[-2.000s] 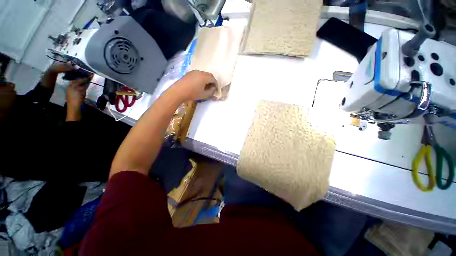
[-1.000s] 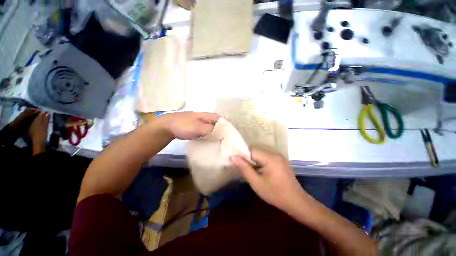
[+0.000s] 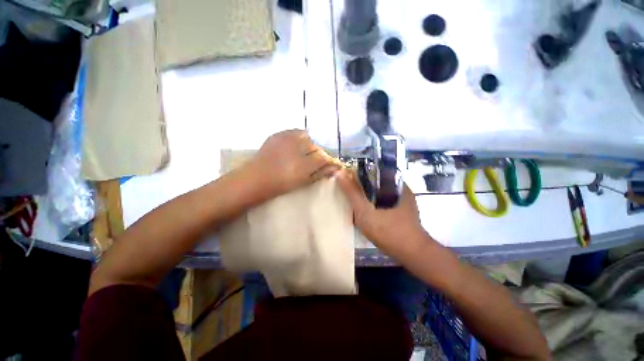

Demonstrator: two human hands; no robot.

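Observation:
A smooth cream-beige panel lies over a textured tan panel, which shows as a strip at its upper left. The panels hang over the table's front edge. My left hand holds the panel's top edge close to the needle area. My right hand holds its upper right corner, fingers meeting my left hand's. The sewing machine head stands above and right; its metal loop partly covers my right hand. The needle and presser foot cannot be made out.
Smooth panels and a textured stack lie at the rear left, beside a clear plastic bag. Yellow-green scissors and snips lie right. A cardboard box and blue crate stand below; a beige heap is lower right.
My hands have brought the smooth panel onto the textured one and moved both up to the machine head. The view has shifted right and closer to the machine.

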